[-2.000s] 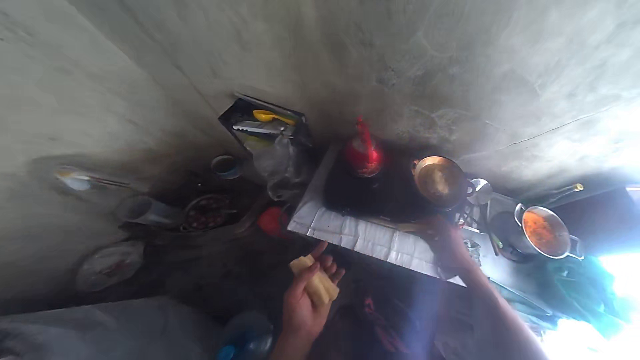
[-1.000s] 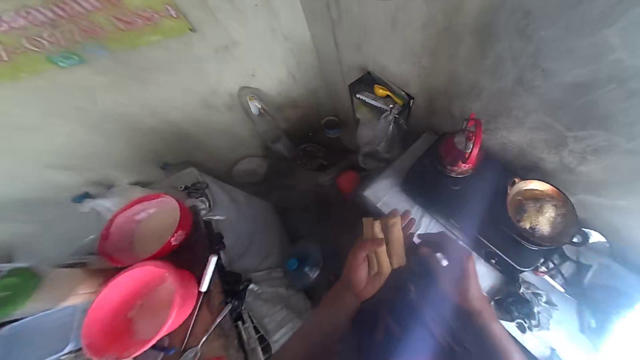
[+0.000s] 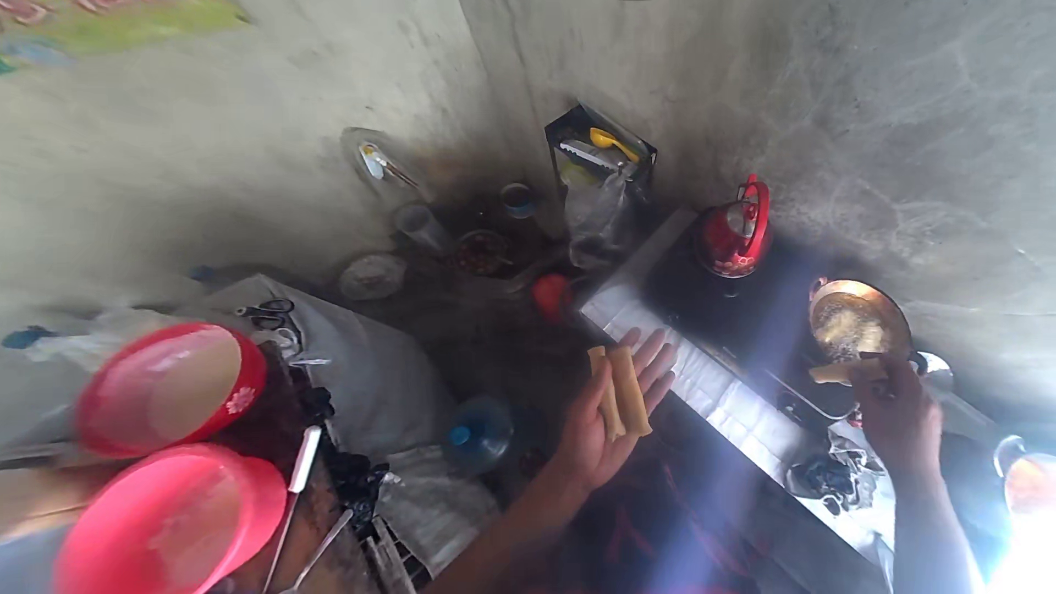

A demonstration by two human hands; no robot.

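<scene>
In the head view, my left hand (image 3: 606, 421) is palm up near the middle, cradling two pale rolled pastries (image 3: 629, 392) side by side, fingers partly spread. At the right, my right hand (image 3: 899, 408) grips another rolled pastry (image 3: 837, 373) at the near rim of a frying pan (image 3: 895, 318). Bubbling oil (image 3: 850, 330) with something pale in it fills the pan, which sits on a black stove (image 3: 685, 285). Behind and left of the pan, a red kettle (image 3: 734, 235) stands on the same stove.
Two pink-red basins (image 3: 247, 388) stand at left beside a white-handled knife (image 3: 305, 458) and scissors (image 3: 268, 309). A large water bottle (image 3: 483, 433) is low in the middle. A black utensil box (image 3: 648, 169) stands by the wall. A pot (image 3: 1023, 478) sits at far right.
My right hand has moved right to the pan and now holds a rolled pastry there. My left hand still holds rolled pastries. The view has swung left since the first frame.
</scene>
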